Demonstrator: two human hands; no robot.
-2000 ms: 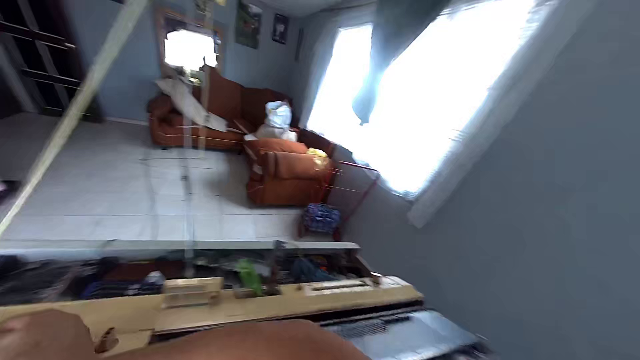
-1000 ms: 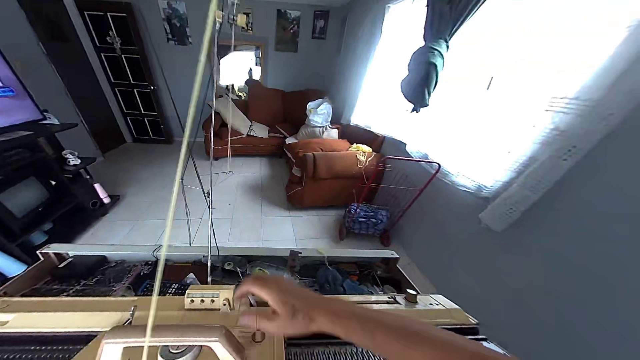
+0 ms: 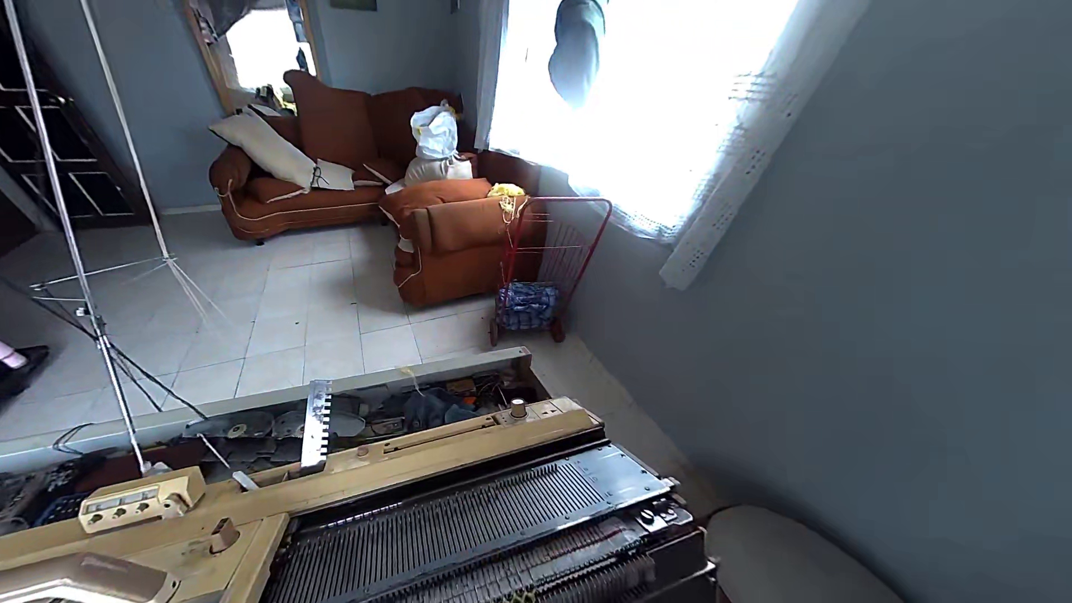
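Note:
Neither of my hands shows in the head view now. A knitting machine (image 3: 469, 519) with a long metal needle bed runs across the lower part of the view. Its carriage, with a curved handle (image 3: 92, 578), is at the bottom left, cut off by the frame edge. A beige row counter (image 3: 142, 500) sits on the machine's rear rail, left of a small brown knob (image 3: 224, 534). A toothed metal comb (image 3: 316, 425) leans over the rear rail. A thin metal yarn mast (image 3: 63, 209) rises at the left.
Behind the machine is an open tray (image 3: 494, 358) holding tools and loose items. Beyond it stand an orange sofa (image 3: 301, 209), an armchair (image 3: 456, 260) and a red wire cart (image 3: 536, 276). A rounded grey seat (image 3: 787, 557) stands at the lower right, near the wall.
One second ago a hand reached over the rear rail beside the row counter; now it is out of view. The view has swung toward the machine's right end.

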